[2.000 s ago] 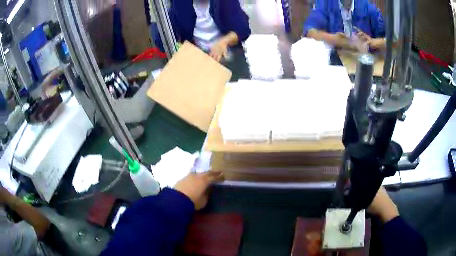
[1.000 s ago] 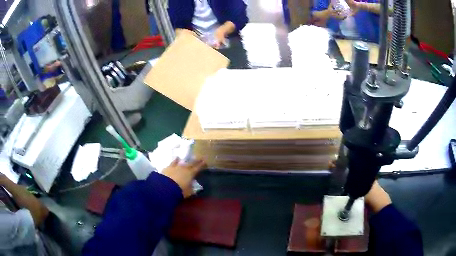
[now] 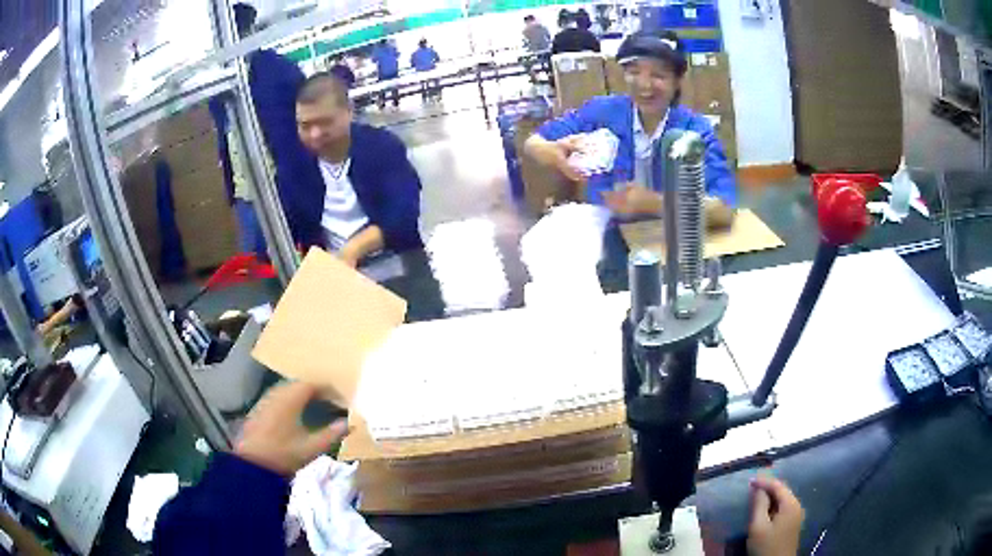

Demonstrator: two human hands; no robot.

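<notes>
My left hand [image 3: 285,429] is raised at the left, thumb and fingers apart, by the front left corner of the lens stack [image 3: 495,375]. It holds nothing that I can see. The white-looking stack rests on tan cardboard layers [image 3: 495,478]. My right hand [image 3: 775,518] is at the lower right, right of the press, cut off by the bottom edge, fingers partly curled; whether it holds anything is unclear. The black hand-lever press [image 3: 666,418] stands between my hands, its pale press pad [image 3: 644,536] at the bottom edge. Its lever [image 3: 803,315] with red knob [image 3: 844,210] slants up right.
A tan cardboard sheet [image 3: 326,317] lies tilted left of the stack. Crumpled white cloths [image 3: 333,506] lie below my left hand. Several black-framed LED lamp units [image 3: 916,370] stand at the right. An aluminium post [image 3: 141,261] rises at left. Two people sit opposite, one holding clear plates [image 3: 593,152].
The view has tilted up and shifted right, showing the red knob and the lamps. My left hand has lifted off the white cloth. My right hand shows further right of the press.
</notes>
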